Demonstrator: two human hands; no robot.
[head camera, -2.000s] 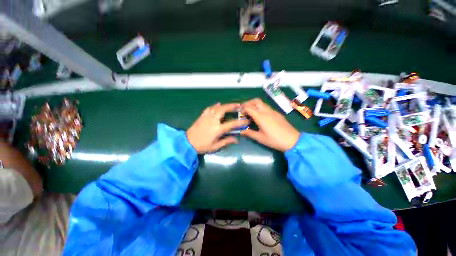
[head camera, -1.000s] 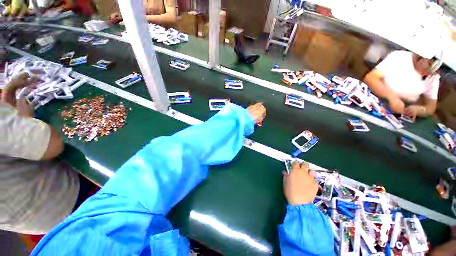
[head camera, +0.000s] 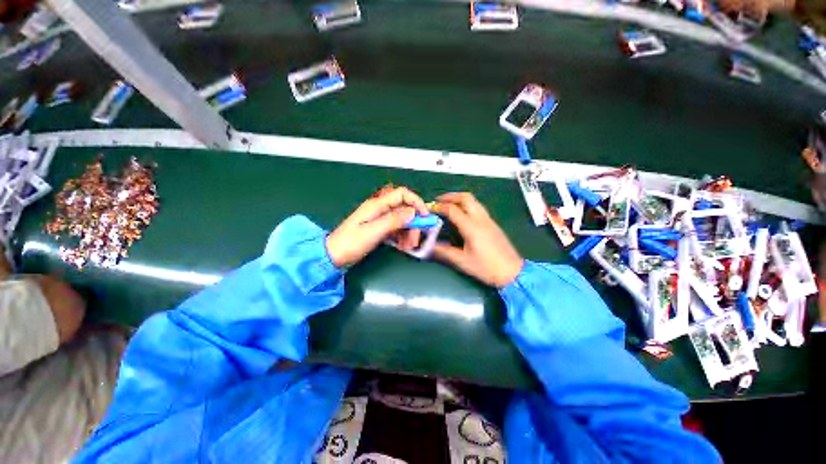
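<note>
A white plastic frame (head camera: 424, 246) with a blue battery (head camera: 423, 221) is held between both hands above the dark green bench. My left hand (head camera: 373, 227) grips it from the left, with fingertips on the battery. My right hand (head camera: 477, 240) grips its right side. A small orange-brown piece shows at the left fingertips. The fingers hide most of the frame. A tangled heap of unfinished units (head camera: 675, 252) lies at the right.
A small-parts heap (head camera: 106, 213) lies at the left. A pale metal rail (head camera: 362, 154) with a slanted post (head camera: 145, 77) borders the conveyor belt beyond. Spaced units, one (head camera: 317, 80) near the rail, lie on the belt. Another person's arm (head camera: 59, 308) is at the left edge.
A second ago my left hand was out over the belt and my right hand was at the heap. Both are now back together over the bench, holding a unit. The view has tilted down.
</note>
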